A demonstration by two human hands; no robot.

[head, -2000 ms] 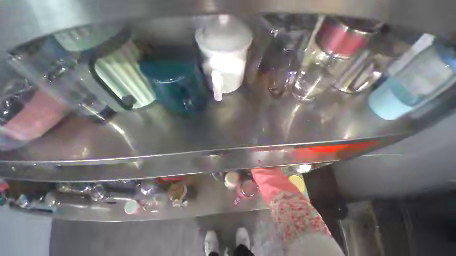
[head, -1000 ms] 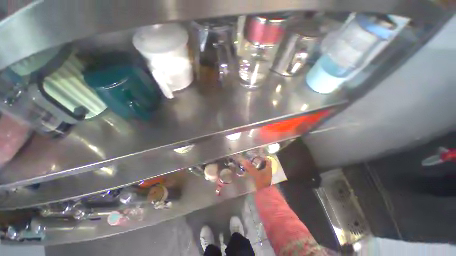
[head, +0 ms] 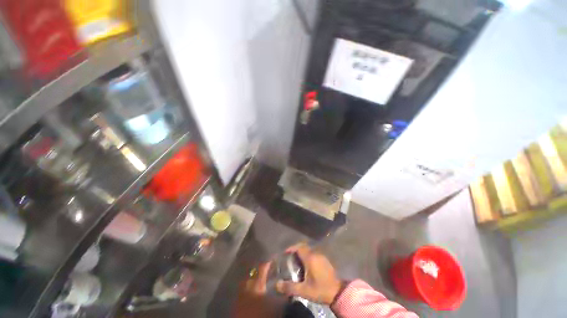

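My right hand, in a pink sleeve, is at the bottom centre, closed around a clear cup or bottle with a dark, shiny round top. My left hand is blurred, just left of it, with fingers close to the cup. I cannot tell if it grips the cup. The black water dispenser stands ahead with a white sign, a red-handled tap and a blue-handled tap. Its metal drain tray is below the taps.
Metal shelves crowded with cups and bottles run along the left. A red bucket stands on the floor at the right. Yellowish slatted stacks are at the far right. A white panel stands on each side of the dispenser.
The view has swung right from the shelves to the dispenser. My right hand has come away from the lower shelf with the cup in it. My left hand has come into view.
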